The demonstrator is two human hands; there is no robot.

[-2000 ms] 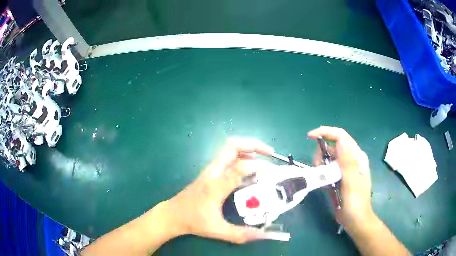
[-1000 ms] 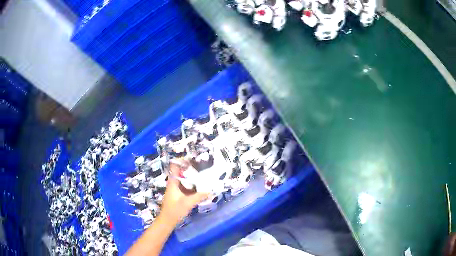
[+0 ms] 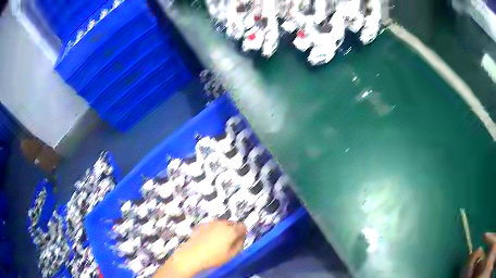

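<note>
A blue crate (image 3: 163, 146) beside the bench holds neat rows of white toy motorcycle bodies (image 3: 179, 198). My left hand (image 3: 209, 247) reaches over the crate's near part, blurred; its fingers and anything in them cannot be made out. My right hand (image 3: 481, 263) is at the bottom right edge over the green bench, cut off by the picture's edge. A thin tan rod (image 3: 466, 231) stands out just beside its fingers; whether the hand holds it is unclear.
More white bodies (image 3: 321, 46) stand on the green bench (image 3: 337, 125) at the top. A pale rail (image 3: 435, 62) curves at the right. Stacked blue crates (image 3: 125, 70) stand at the upper left, with a white panel (image 3: 38, 92). Other filled crates (image 3: 90, 201) are at the left.
The view has turned from the bench to the crate. The body first held in both hands went to the crate with my left hand; my right hand now shows at the right edge.
</note>
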